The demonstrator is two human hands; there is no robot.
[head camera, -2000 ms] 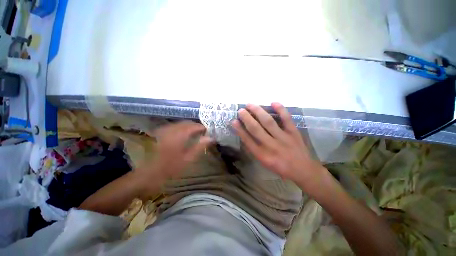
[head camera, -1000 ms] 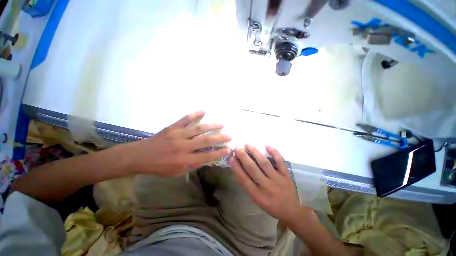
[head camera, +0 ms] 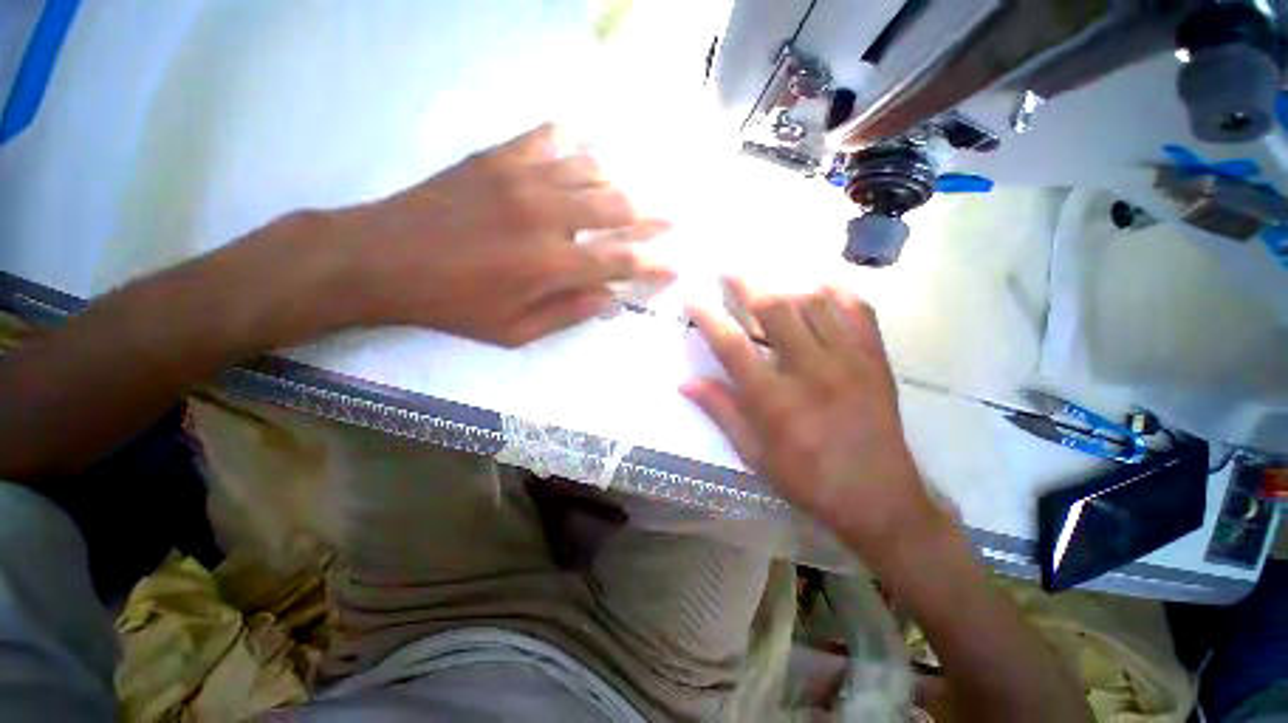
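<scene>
White lace trim (head camera: 562, 449) hangs over the front table edge; its upper part is lost in the glare. My left hand (head camera: 516, 247) lies palm down left of the needle area, fingers over white material too bright to make out. My right hand (head camera: 812, 381) is beside it on the right, fingers bent down on the table. Whether either hand pinches the lace cannot be told. The sewing machine head (head camera: 975, 71) is above and right of the hands, with a dark and grey tension knob (head camera: 887, 205).
Blue-handled snips (head camera: 1081, 428) and a black phone (head camera: 1126, 511) lie at the right table edge, with a small dark tray (head camera: 1246, 511) beyond. A measuring strip (head camera: 403, 418) runs along the front edge. Yellowish cloth (head camera: 191, 636) is heaped below.
The view has shifted towards the machine head. Both hands have moved from the front table edge inward to the needle area. The lace at the edge is now uncovered.
</scene>
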